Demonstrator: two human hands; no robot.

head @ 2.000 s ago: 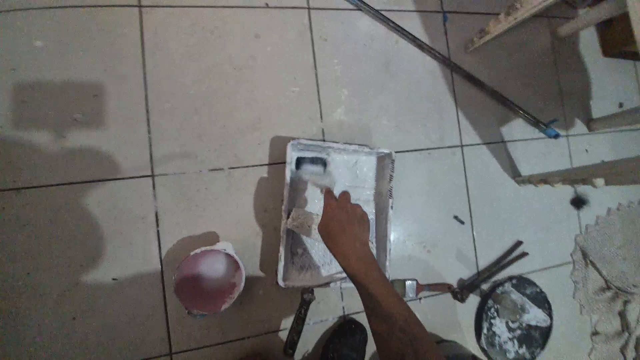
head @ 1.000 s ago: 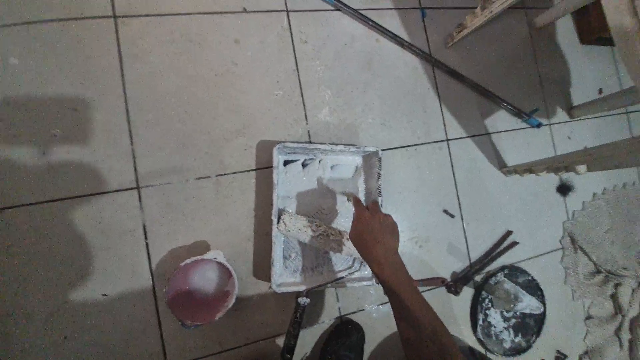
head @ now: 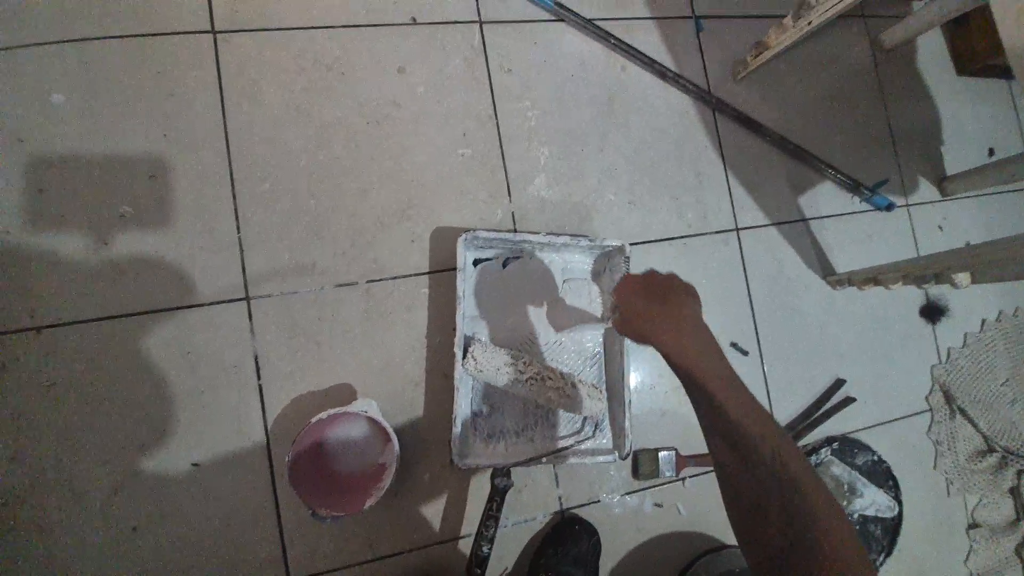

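My right hand (head: 658, 310) is closed in a fist over the right wall of the paint tray (head: 462, 384), around a small paint-covered tool (head: 610, 272) that is mostly hidden by the fingers, its kind unclear. White paint coats the tray. A paint roller (head: 528, 376) lies slantwise across its ribbed part, with the dark handle (head: 490, 520) reaching past the near edge. Below my wrist, a flat paintbrush (head: 662, 463) rests on the floor. Left of the tray stands a small round tub (head: 342, 462), pinkish inside with whitish content. My left hand is out of view.
A dark pole (head: 712, 100) with blue ends crosses the tiled floor at upper right, near wooden furniture legs (head: 920, 262). At lower right are a round black lid or container (head: 868, 488) smeared white, two dark strips (head: 820, 408) and a crocheted cloth (head: 980, 384). A dark shoe (head: 566, 546) shows near the tray.
My right hand has moved from over the middle of the tray to its right wall. The roller stays in the tray.
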